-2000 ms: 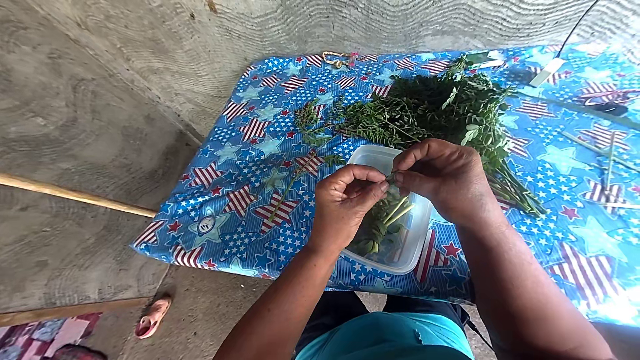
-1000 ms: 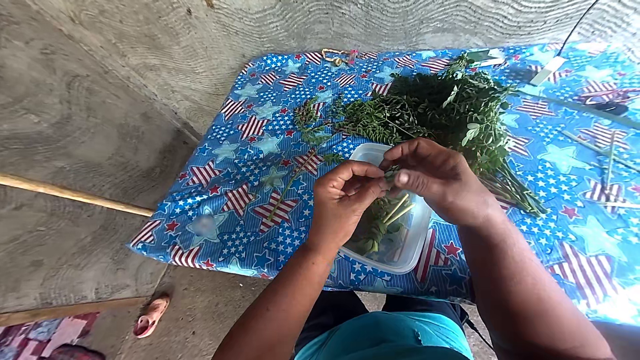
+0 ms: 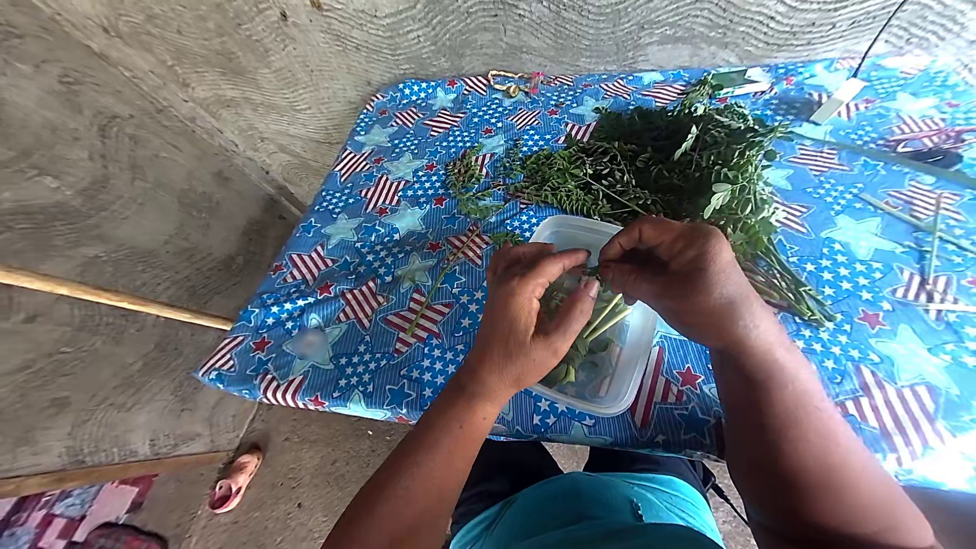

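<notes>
Over a translucent plastic container (image 3: 644, 351), my left hand (image 3: 534, 305) and my right hand (image 3: 679, 278) meet at the fingertips. A small green leafy piece (image 3: 592, 271) is pinched between them, mostly covered by the fingers. Inside the container lie green leaves and several pale cut stems (image 3: 606, 320). Just beyond my hands a large bunch of leafy green sprigs (image 3: 671, 160) rests on the table, its stems (image 3: 797, 286) pointing toward the front right. A thin bare stem (image 3: 431, 301) lies left of the container.
A blue star-patterned tablecloth (image 3: 396, 297) covers the table against a rough wall (image 3: 267, 46). At the right lie loose stems (image 3: 934, 236), scissors-like red handles (image 3: 926, 137) and a pale block with a cord (image 3: 839, 101). A wooden pole (image 3: 114, 297) reaches the table's left edge. A pink clog (image 3: 236, 480) is on the floor.
The fingers of my left hand have spread somewhat, with thumb and forefinger reaching toward my right fingertips. The container and the leafy bunch have stayed in place.
</notes>
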